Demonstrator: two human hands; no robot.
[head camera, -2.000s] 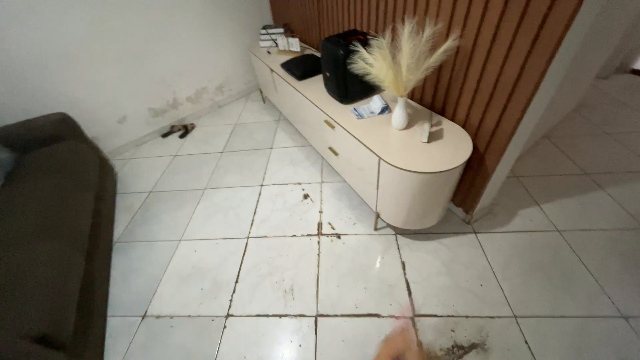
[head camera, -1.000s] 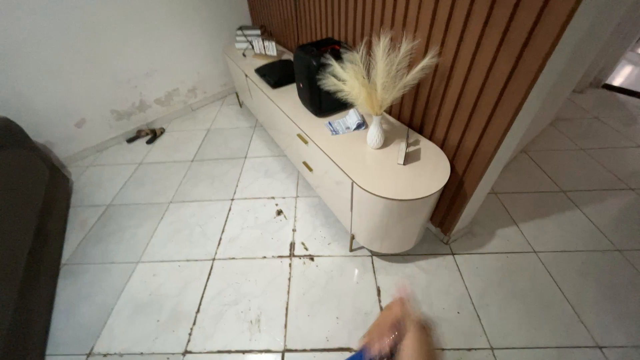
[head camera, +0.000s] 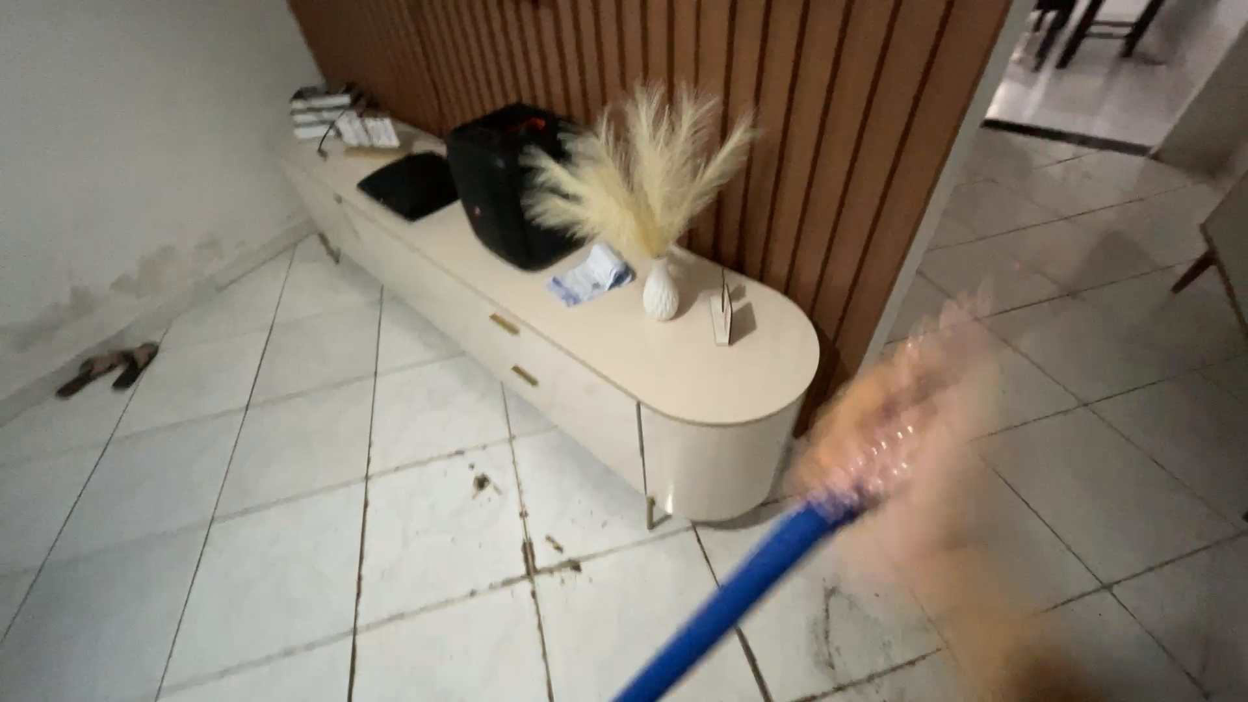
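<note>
In the head view my right hand is at the right, strongly blurred, with the forearm coming up from the bottom right corner. It is at the upper end of a blue pole, which slants down to the bottom edge; its lower part is out of view. Small bright glints show where hand and pole meet. The blur hides whether the fingers wrap the pole. My left hand is not in view. Dark bits of dirt lie on the white tiled floor, left of the pole.
A long cream sideboard stands along a slatted wood wall. On it are a black speaker, a white vase with pampas grass, a folded paper and a small stand. Sandals lie by the left wall. A doorway opens at top right.
My right hand has come up from the bottom edge, and much more of the blue pole shows. The view has turned right; the dark sofa has left it.
</note>
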